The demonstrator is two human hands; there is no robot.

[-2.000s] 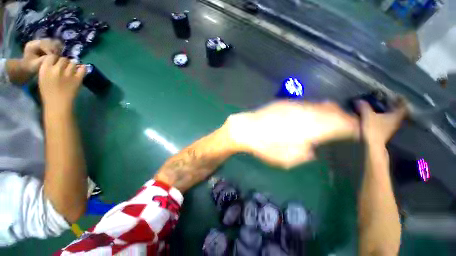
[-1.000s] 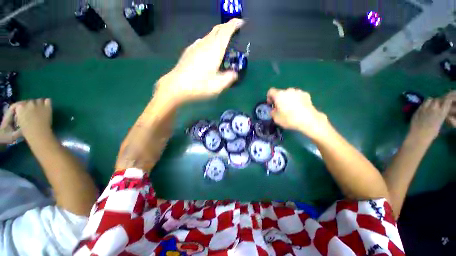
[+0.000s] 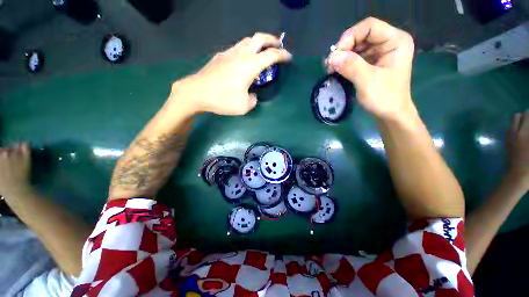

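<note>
My left hand [image 3: 229, 75] is curled over a black housing with a blue board [image 3: 266, 75] showing in its end, at the bench's back edge. A pale loop sticks up by its fingertips. My right hand [image 3: 377, 64] pinches a tiny white plug [image 3: 333, 49] between thumb and finger. A pale-faced end cap [image 3: 331, 101] with a black rim hangs just below these fingertips; its wires are too small to trace. A pile of end caps [image 3: 274, 165] lies nearer me, mostly pale faces up, one dark face [image 3: 315, 175] up, with thin red leads.
The grey conveyor [image 3: 203, 29] runs behind the green bench top [image 3: 116, 122]. Two end caps [image 3: 114, 48] lie at its left, with dark housings behind. A pale metal bracket [image 3: 493, 51] is at the right. Neighbours' hands and forearms [image 3: 17, 168] are at both sides.
My right hand has moved from the pile up and to the right, bringing an end cap beside the housing. My left hand has closed in around the housing. The view has shifted nearer the bench.
</note>
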